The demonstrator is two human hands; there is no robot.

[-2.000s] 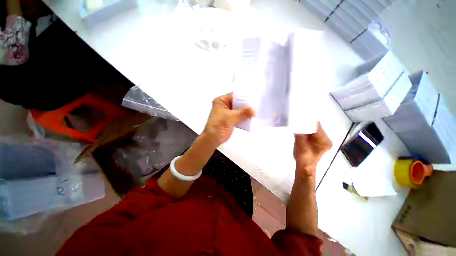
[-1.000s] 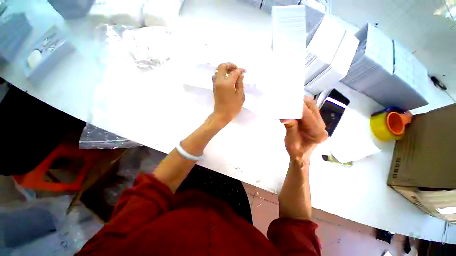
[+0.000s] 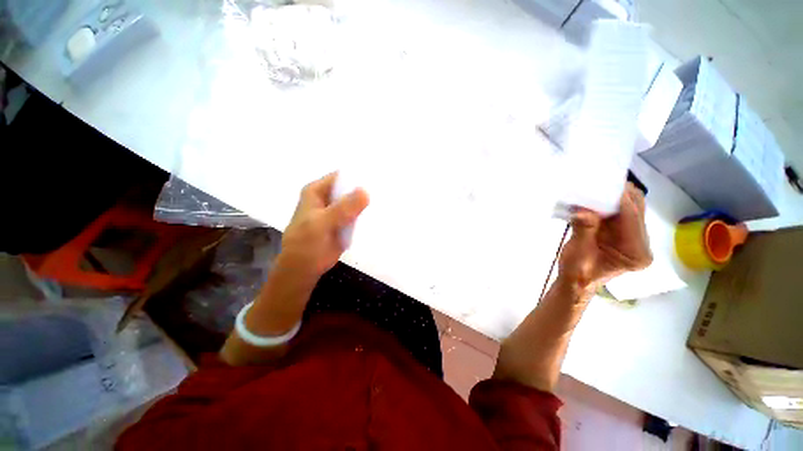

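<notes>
My right hand [image 3: 607, 238] grips the lower end of a white retail box [image 3: 606, 114], held upright over the right part of the bench, with printed lines on its near face. My left hand [image 3: 321, 220] is at the bench's front edge, thumb and fingers closed on a thin white piece [image 3: 347, 211]. Glare washes out that piece, so its shape and far end cannot be told. The white bench top [image 3: 423, 220] between the hands is overexposed.
Stacked boxes [image 3: 713, 150] stand at the back right. Tape rolls [image 3: 707, 242] and a brown carton [image 3: 753, 317] are at the right. Crinkled clear plastic [image 3: 295, 44] lies at the back left, beyond it a tray with a white case [image 3: 81, 42]. An orange stool [image 3: 88, 251] is below left.
My left hand has moved left and nearer, and now holds a white piece. My right hand has moved right with the box, now covering most of the phone.
</notes>
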